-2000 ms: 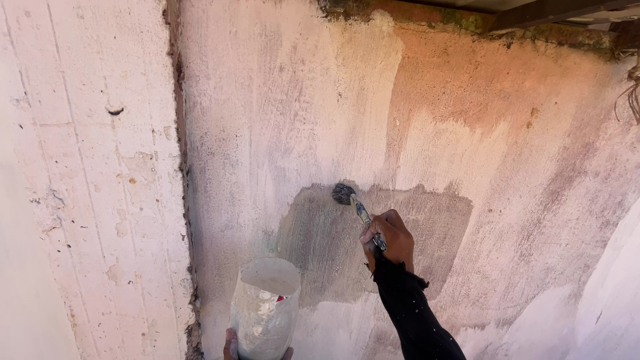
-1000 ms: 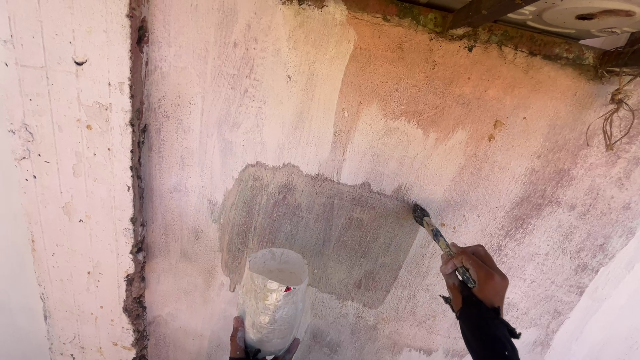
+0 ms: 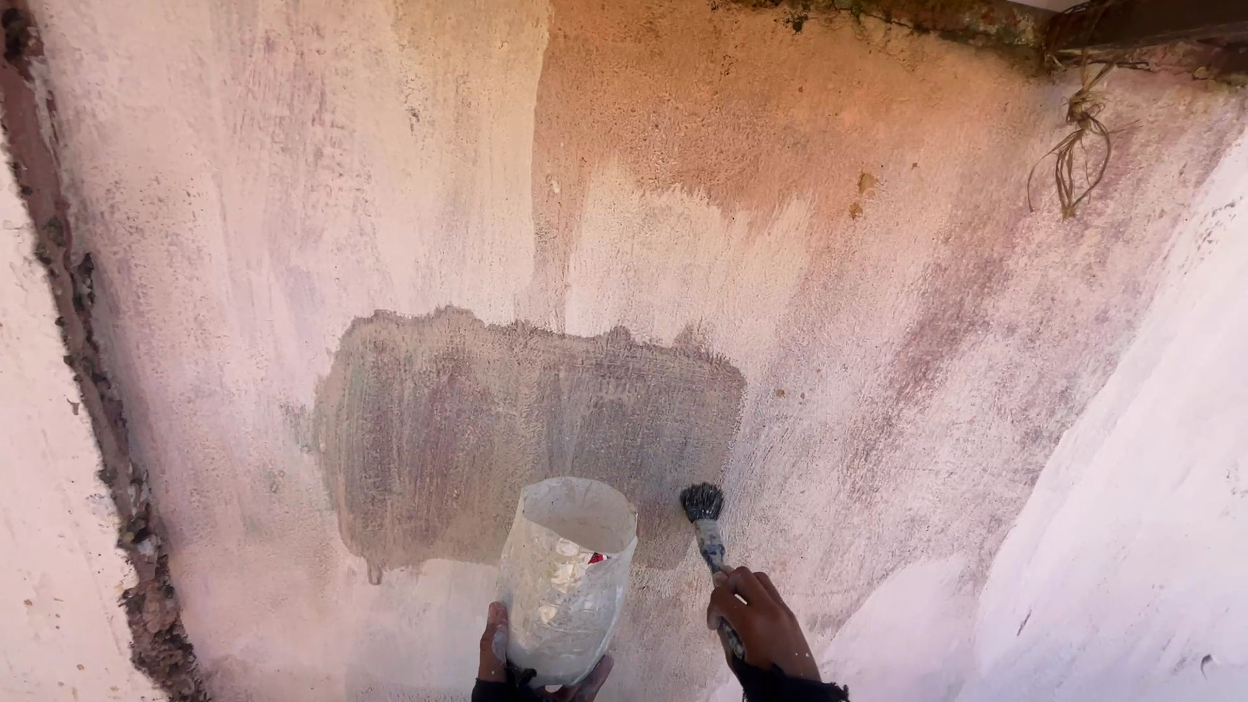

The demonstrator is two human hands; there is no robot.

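Observation:
My right hand [image 3: 765,624] grips the handle of a round paintbrush [image 3: 710,531], whose dark, wet bristles point up at the lower right edge of a damp grey patch [image 3: 439,439] on the wall. Whether the bristles touch the wall I cannot tell. At the bottom centre, my left hand [image 3: 495,643] holds a translucent, whitish-smeared plastic container [image 3: 565,585] from below, its wide mouth upward. A small red mark shows near its rim. The container stands in front of the patch's lower part, and its contents are hidden.
The plastered wall [image 3: 673,244] is blotched pink, cream and orange. A rough, broken groove [image 3: 97,390] runs down the left side. From the upper right hangs a tangle of thin cord or wire [image 3: 1077,156], below a dark beam [image 3: 1150,24]. White surface fills the lower right.
The brush in my right hand has gone from the patch's top edge to its right edge, then down. The grey patch reaches further down beside the container. The view has shifted to the right.

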